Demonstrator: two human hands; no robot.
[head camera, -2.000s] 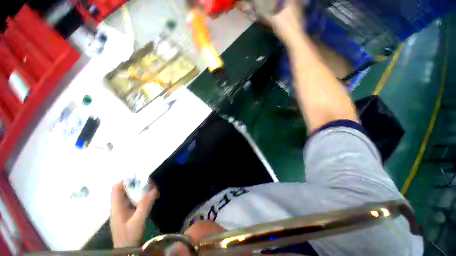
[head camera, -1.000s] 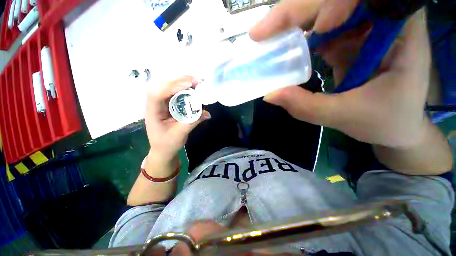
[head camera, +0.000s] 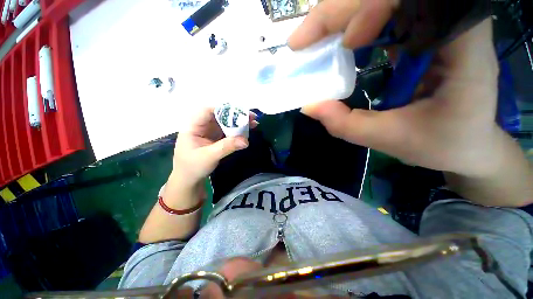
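Observation:
My left hand (head camera: 201, 149) holds a white device housing (head camera: 234, 121), its round open end up and showing a green circuit board with a white strip. My right hand (head camera: 403, 99), large and close to the camera, holds a translucent white bottle-like container (head camera: 312, 76) between thumb and fingers, lying on its side. Its left end is above and right of the housing; blur and glare hide its tip and whether it touches. Blue handles (head camera: 409, 76), partly dark and blurred, also sit in my right hand.
A red slotted tray (head camera: 67, 111) with slim white units stands at left. On the white sheet (head camera: 123, 105) lie a blue-and-black block (head camera: 203, 16) and small loose subassemblies (head camera: 217, 44). A compartment box (head camera: 286, 8) is at the top edge. A blurred gold bar crosses low.
Since one second ago, the housing has tilted and moved slightly right and up in my left hand. The container has shifted slightly left. Two seconds ago, my right arm reached toward the far edge.

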